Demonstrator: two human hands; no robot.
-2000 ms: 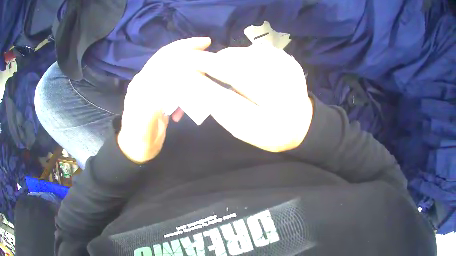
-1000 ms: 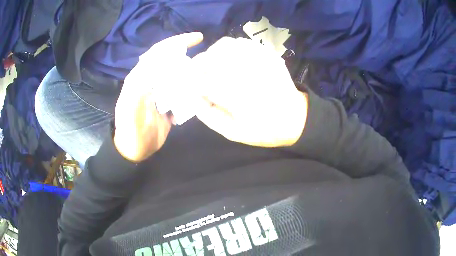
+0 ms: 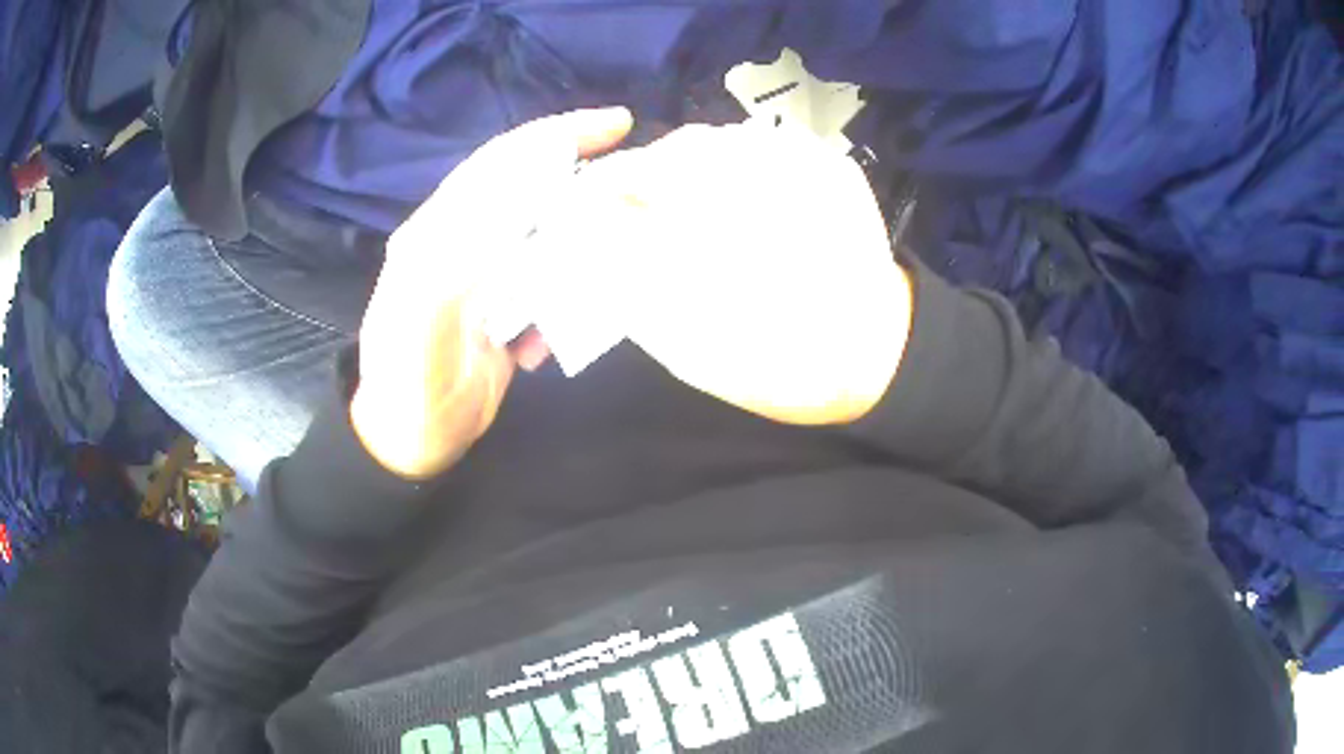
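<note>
My left hand (image 3: 457,295) is raised in front of my chest, washed out by light, with its thumb or a finger pointing up and right. My right hand (image 3: 767,280) meets it from the right, also overexposed. A small white patch (image 3: 587,348) is held between the hands, and its lower corner points down below the fingers. The fingertips on it are lost in the glare. A ragged white piece (image 3: 803,103) lies on the navy garment (image 3: 973,96) just behind my right hand.
A dark grey garment panel (image 3: 243,111) hangs at the upper left above my jeans-covered knee (image 3: 207,332). Blue garment folds (image 3: 1297,354) are heaped at the right. A white scrap (image 3: 22,228) shows at the far left edge. Small mixed items (image 3: 189,486) lie at the lower left.
The hands shift slightly and stay together. The patch's corner shows more clearly than one second ago. The blue strip at lower left is no longer visible, with dark cloth there now.
</note>
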